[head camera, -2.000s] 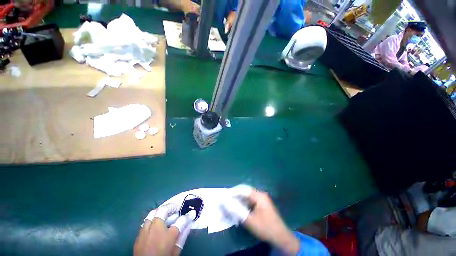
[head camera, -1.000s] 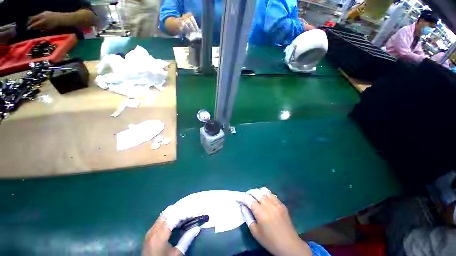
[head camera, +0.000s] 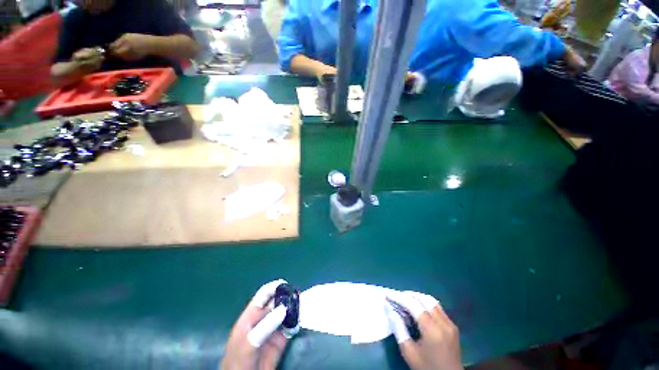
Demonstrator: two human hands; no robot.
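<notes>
A black watch body with a glossy surface is held upright between the finger-cotted fingertips of my left hand, at the left end of a white work pad. The pad lies flat on the green bench. My right hand, also in white finger cots, is at the pad's right end. It holds a slim dark item between its fingers; what the item is cannot be told. White material over its fingertips may be cloth or finger cots.
A bottle with a dark top stands before a metal post. Cardboard at left bears a white cloth pile, black box and shiny dark parts. Red trays, a white device, black stacks and people surround the bench.
The view has swung left. The watch body, earlier flat on the pad, is now upright in my left hand at the pad's end. A slim dark item now shows in my right hand.
</notes>
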